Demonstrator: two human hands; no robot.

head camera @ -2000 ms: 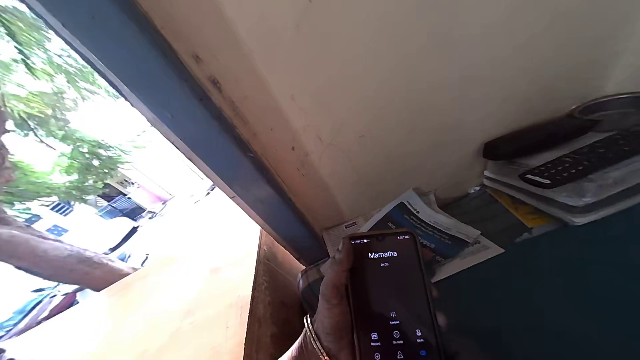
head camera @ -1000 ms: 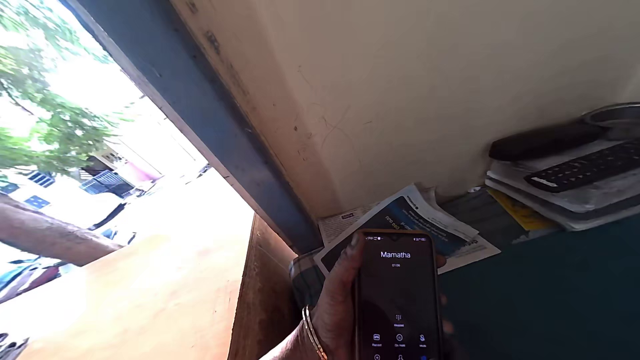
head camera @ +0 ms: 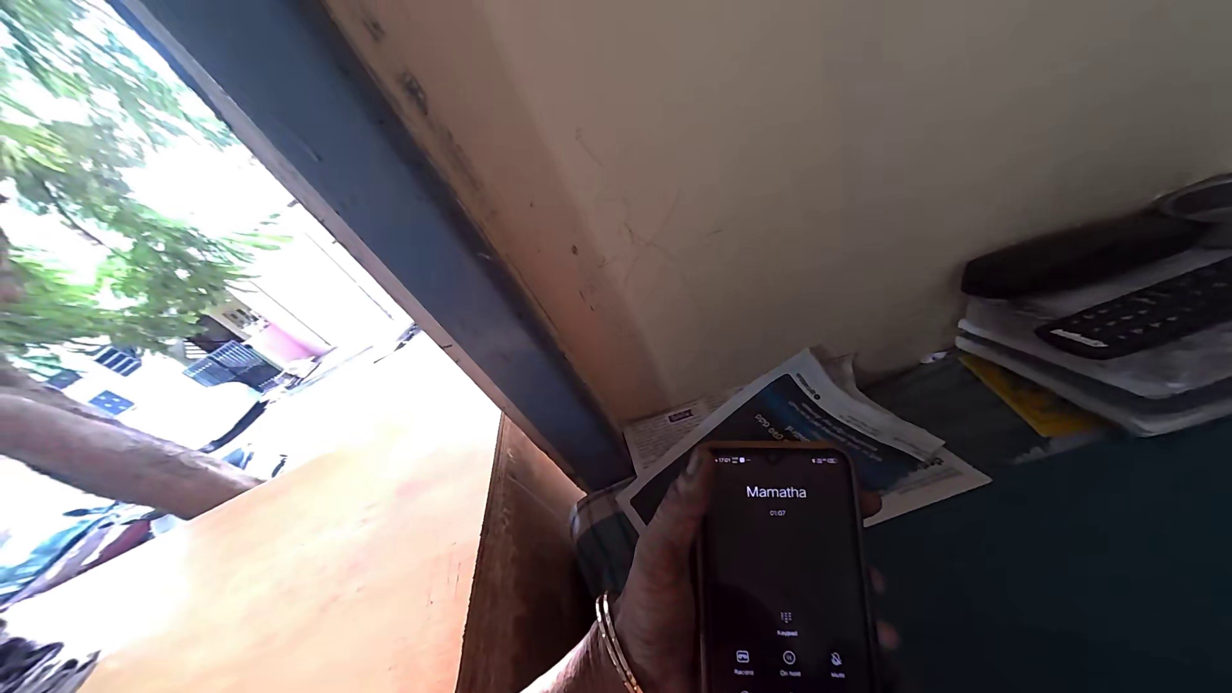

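A smartphone (head camera: 784,568) in a brown-edged case is held upright, its dark screen showing a phone call in progress. My left hand (head camera: 664,568) grips it, the thumb along its left edge and fingertips showing at its right edge. Gold-coloured bangles (head camera: 614,643) circle the wrist. Behind the phone, printed papers (head camera: 693,448) lie against the wall. My right hand is not in view.
A TV remote (head camera: 1145,313) and a dark elongated case (head camera: 1078,255) rest on stacked newspapers (head camera: 1155,380) at the right. A blue frame (head camera: 414,241) borders a bright opening with a wooden panel (head camera: 337,549), a tree trunk and parked vehicles outside.
The view has shifted slightly. My left hand stays around the phone, and the call screen is still showing.
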